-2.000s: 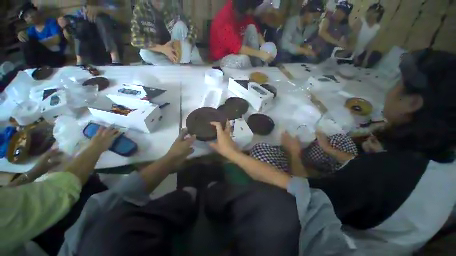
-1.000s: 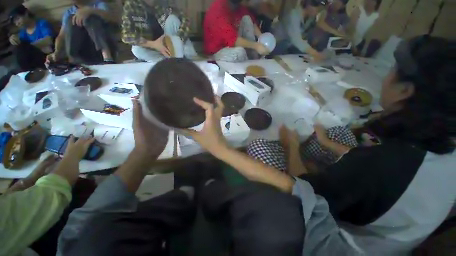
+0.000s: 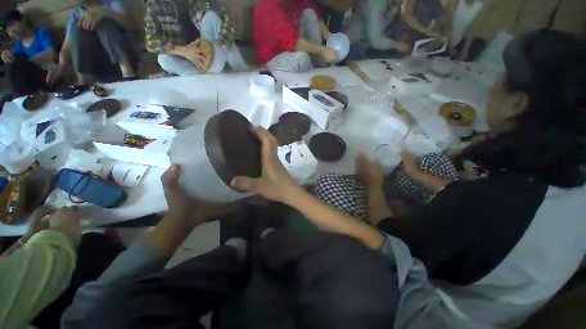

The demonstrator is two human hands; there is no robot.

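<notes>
A frosted white drum (image 3: 191, 166) with a dark brown round end (image 3: 232, 149) is held above the table's near edge, tilted so the brown end faces right. My left hand (image 3: 183, 204) holds the white drum from its left and lower side, partly hidden behind it. My right hand (image 3: 273, 170) grips the brown end, thumb on its face and fingers at its rim.
Loose dark discs (image 3: 328, 147) and open white boxes (image 3: 313, 106) lie beyond and right of the drum. A blue pouch (image 3: 91, 188) and clear plastic (image 3: 19, 138) lie left. People sit close on both sides and across the white table (image 3: 193, 87).
The brown disc side, first low over the table, was raised facing me and is now turned right, showing the white drum. The neighbour's hand at left has left the blue pouch.
</notes>
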